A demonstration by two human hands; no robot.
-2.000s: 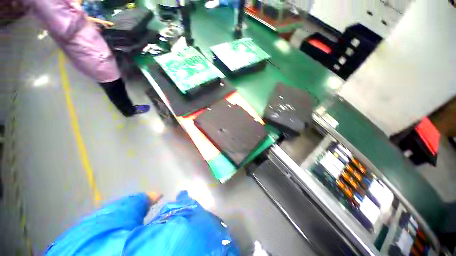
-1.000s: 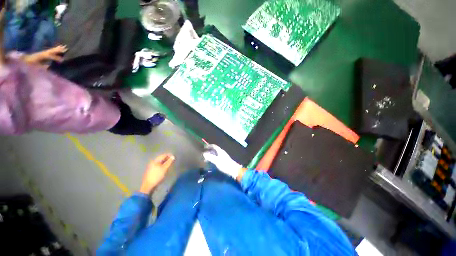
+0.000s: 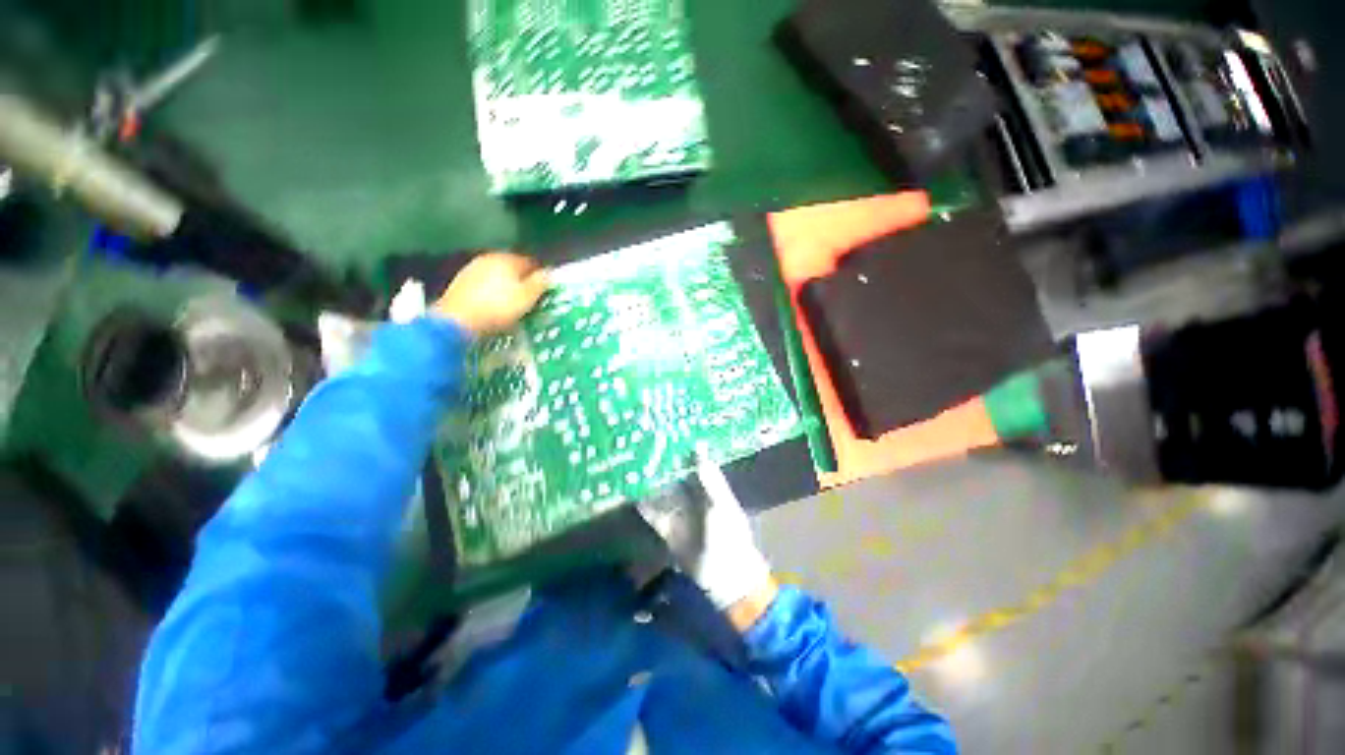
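A circuit board (image 3: 620, 376), green solder side up with silvery dots, lies in front of me over black foam (image 3: 774, 479). My left hand (image 3: 494, 292), bare, grips its far edge near the left corner; the fingertips are hidden. My right hand (image 3: 716, 538), in a white glove, grips the near edge, with the thumb along the edge and the other fingers hidden below. A crumpled white cloth (image 3: 342, 342) lies beside the board's left end, partly behind my left sleeve.
A second green board (image 3: 590, 96) lies beyond. Black foam pads lie on an orange sheet (image 3: 826, 236) at right and farther back (image 3: 892, 81). A silver round can (image 3: 233, 381) stands at left. Conveyor rails (image 3: 1106, 192) carry boards at upper right. A black crate (image 3: 1246, 391) is at right.
The view has turned and moved closer over the bench. Both hands have come from in front of my body to the board and taken hold of opposite edges. The other person is out of view.
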